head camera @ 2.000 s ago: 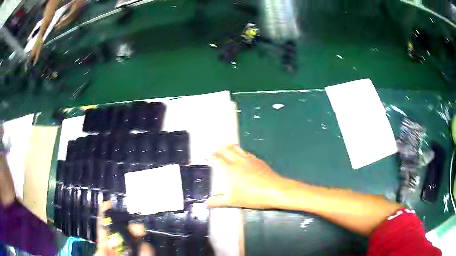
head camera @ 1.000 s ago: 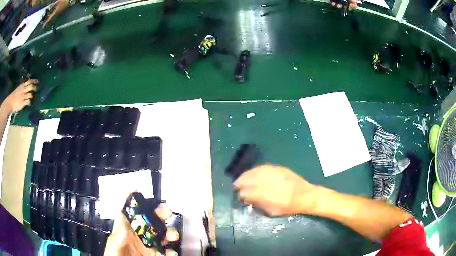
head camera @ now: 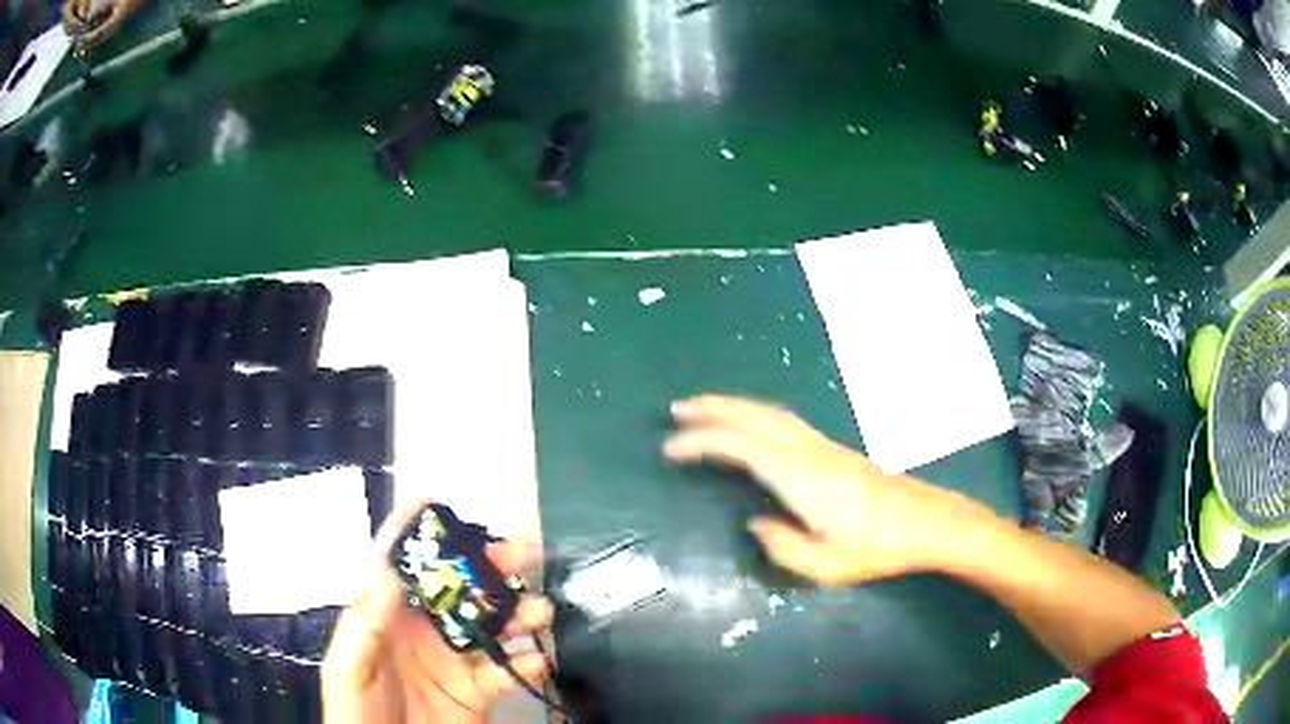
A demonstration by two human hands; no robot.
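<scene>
My left hand [head camera: 425,658] holds a circuit board in a black housing [head camera: 460,573], tilted, with small yellow and pale parts facing up. A thin black cable runs from its lower end towards the bench. My right hand [head camera: 835,502] is over the middle of the green bench, its fingers apart, with no part visible in it. A dark patch lies beneath it; I cannot tell whether it is only shadow. Black top covers [head camera: 227,417] lie in rows on a white board [head camera: 460,375] at left, with a small white sheet [head camera: 294,542] on them.
A large white sheet [head camera: 905,347], a striped glove [head camera: 1058,410], a black phone [head camera: 1132,488] and a desk fan [head camera: 1266,410] are at right. Boards with yellow parts [head camera: 464,96] and black pieces lie on the green belt [head camera: 707,191] beyond. Another person's hand [head camera: 99,21] shows top left.
My right hand was at the covers, then held a dark cover over the bench; no cover is visible in it now. My left hand has raised the board into clearer view. The camera view has shifted right.
</scene>
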